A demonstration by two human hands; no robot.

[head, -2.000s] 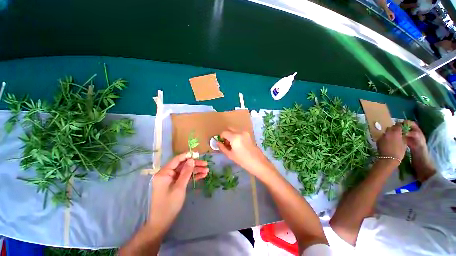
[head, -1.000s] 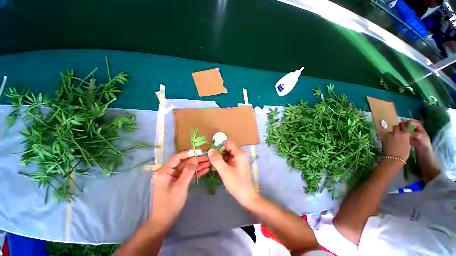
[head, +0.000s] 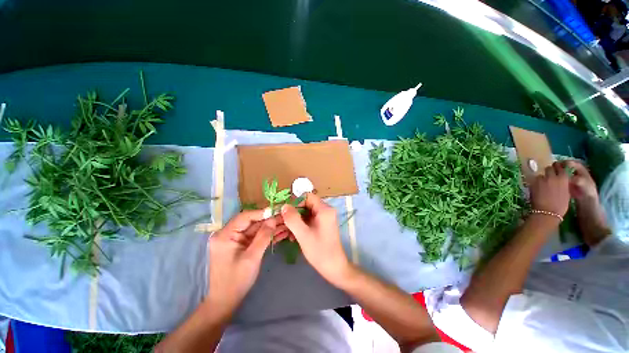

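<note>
My left hand [head: 241, 238] pinches a thin green stem with a leaf sprig [head: 274, 192] standing up above the fingertips. My right hand [head: 316, 231] holds a small leaf piece against the stem, and the fingertips of both hands are close together. The exact joint is hidden by the fingers. The white glue cup [head: 302, 186] sits on the cardboard work pad [head: 296, 162], just beyond my right fingertips. A small leaf cluster [head: 291, 252] lies below the pad, mostly hidden by my hands.
A loose branch pile [head: 96, 183] lies at left, a dense leaf pile [head: 448, 186] at right. Beyond the pad are a cardboard scrap [head: 287, 107] and glue bottle [head: 400, 105]. Masking tape [head: 219, 172] runs beside the pad. Another person's arms [head: 514, 248] work at far right.
My right hand has moved from the glue cup down and left to the stem in my left hand, bringing the leaf piece against it. The view has shifted slightly.
</note>
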